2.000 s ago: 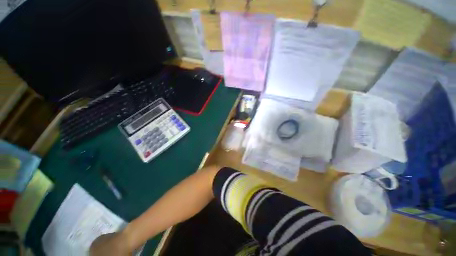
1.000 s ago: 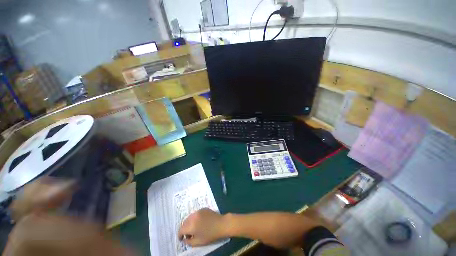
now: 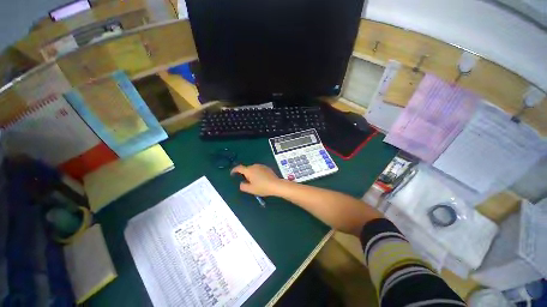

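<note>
My right hand is over the green desktop, just left of the calculator, with its fingers bent. A pen lies under it; only its lower end shows, and the hand hides whether the fingers grip it. Dark scissors lie just beyond the fingertips, hard to see on the green. The label sheet with handwritten labels lies on a large printed list, left of and nearer than the hand. My left hand is out of the picture.
A keyboard and mouse pad lie below the monitor. Left are a yellow pad, a tape roll and dark blue reels. On the right shelf are a bagged dark ring and a white box.
My right hand has moved from the label sheet up to the pen. My left hand and the white reel have left the picture. The view has turned downward and right since one second ago.
</note>
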